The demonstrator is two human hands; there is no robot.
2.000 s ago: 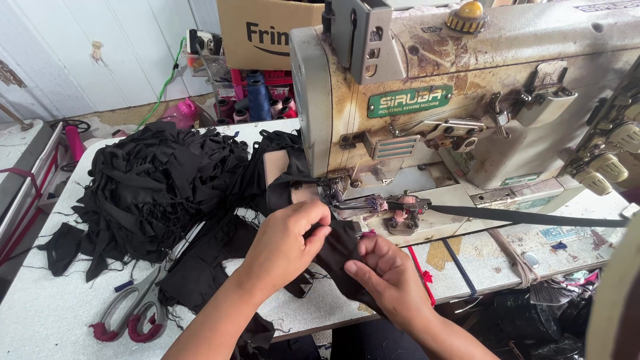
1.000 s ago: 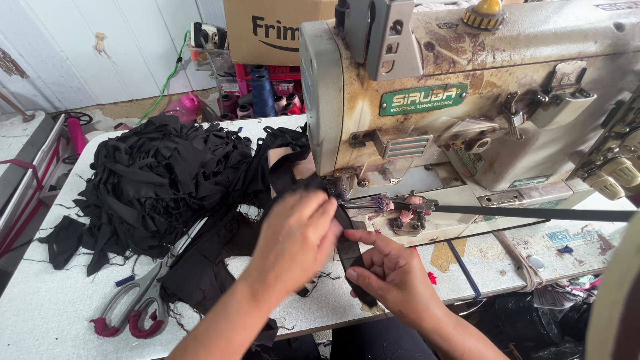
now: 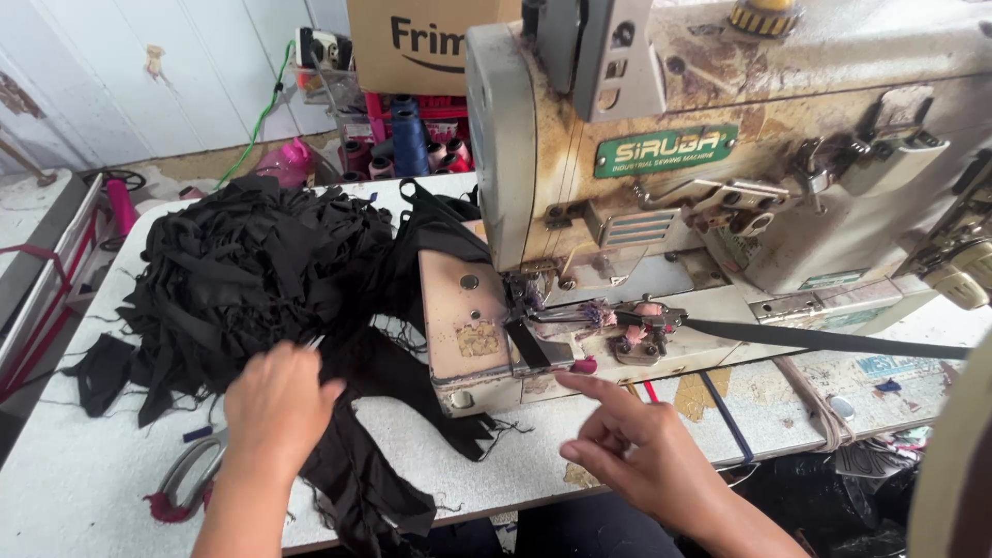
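My left hand (image 3: 279, 407) is over the scissors (image 3: 190, 473) and the edge of the black fabric pile (image 3: 256, 279); its fingertips are hidden, so its grip cannot be told. My right hand (image 3: 632, 442) holds nothing, its index finger extended just below the front edge of the Siruba industrial sewing machine (image 3: 511, 155). A short black strip (image 3: 528, 345) lies on the machine bed near the needle area. Another black band (image 3: 821, 339) runs from the right into the metal guide (image 3: 651, 329). Black fabric pieces (image 3: 372, 465) hang over the table's front edge.
Behind the pile stand thread cones (image 3: 408, 136), a pink bottle (image 3: 287, 161) and a cardboard box (image 3: 411, 46). A green cable (image 3: 267, 108) runs down the wall. A dark blue strip (image 3: 727, 418) crosses the white table (image 3: 70, 465) edge. A pale rounded object fills the lower right edge.
Both hands have parted from the black fabric they worked at beside the needle area. My left hand has moved left to the scissors; the right has moved a little right and down.
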